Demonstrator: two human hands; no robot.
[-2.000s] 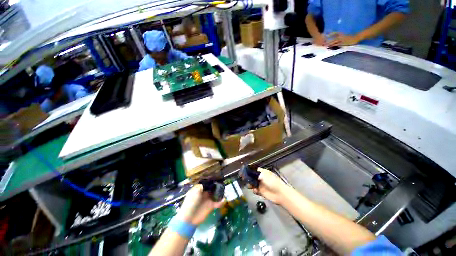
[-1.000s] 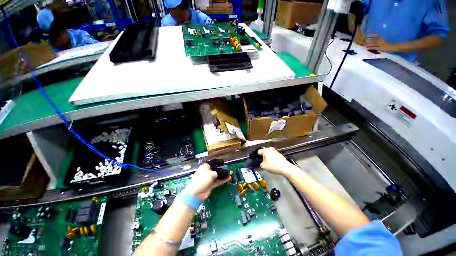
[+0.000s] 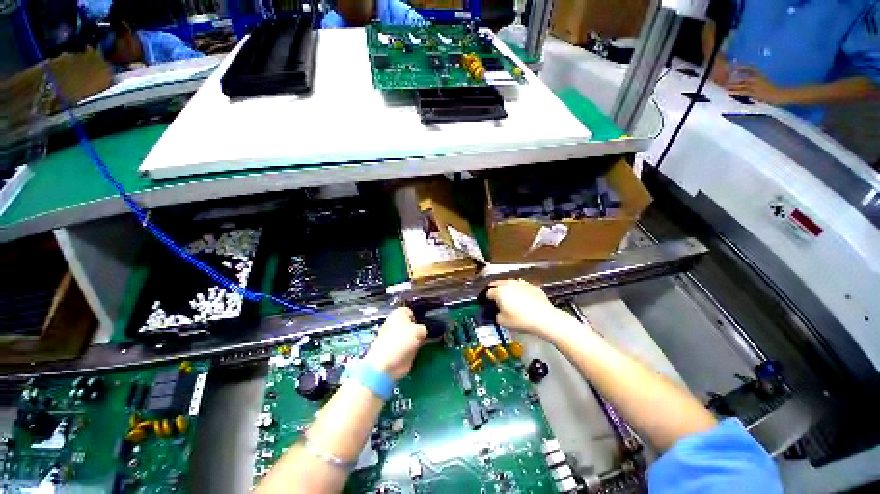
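A large green circuit board [image 3: 434,405] with small parts lies on the conveyor in front of me. My left hand [image 3: 400,338], with a light blue wrist band [image 3: 371,379], is over its far middle part. My right hand [image 3: 519,307] is at its far right edge, above the orange-yellow parts [image 3: 494,354]. Black coverings show on the fingertips of both hands. The fingertips point down and are partly hidden, so I cannot tell whether either hand holds a part. A round black part [image 3: 537,370] lies beside the board's right edge.
A second populated board [image 3: 106,425] lies at left. Beyond the rail [image 3: 618,262] are a bin of white parts [image 3: 198,289], a dark bin [image 3: 333,260], a narrow carton [image 3: 434,236] and a larger carton of grey blocks [image 3: 564,217]. A shelf holds another board [image 3: 434,63]. A person stands at right.
The view has swung, and the shelf and cartons now sit further right and higher. Both hands stay over the far part of the board, with small shifts of the fingers.
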